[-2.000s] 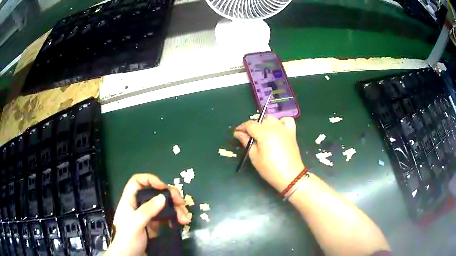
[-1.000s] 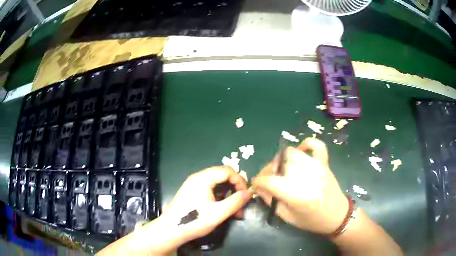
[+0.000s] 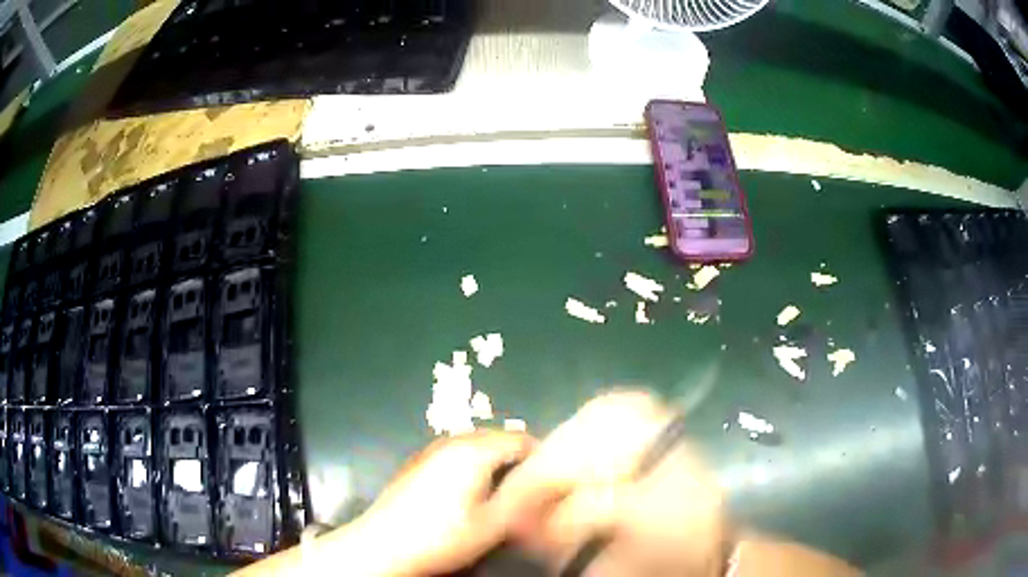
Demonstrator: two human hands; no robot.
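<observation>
My left hand (image 3: 440, 502) is low in the middle, its fingers around a dark piece that shows only in part between the hands; it looks like the black housing. My right hand (image 3: 614, 479) is blurred and overlaps the left hand's fingertips. It holds the tweezers (image 3: 667, 437), a dark thin tool that slants up to the right, its tip blurred over the green surface. Pale liner scraps (image 3: 453, 397) lie in a loose pile just beyond my left hand. The hands hide most of the housing.
A blister tray of black housings (image 3: 231, 327) stands at the left, a second black tray (image 3: 969, 338) at the right edge. A lit smartphone in a red case (image 3: 701, 186) leans across the white ledge (image 3: 485, 151). Beyond are a fan (image 3: 648, 62) and a far black tray (image 3: 304, 45).
The right hand has left the smartphone and come down to the left hand. Since the one-second-old frame the hands have moved lower and overlap more. The view has also shifted.
</observation>
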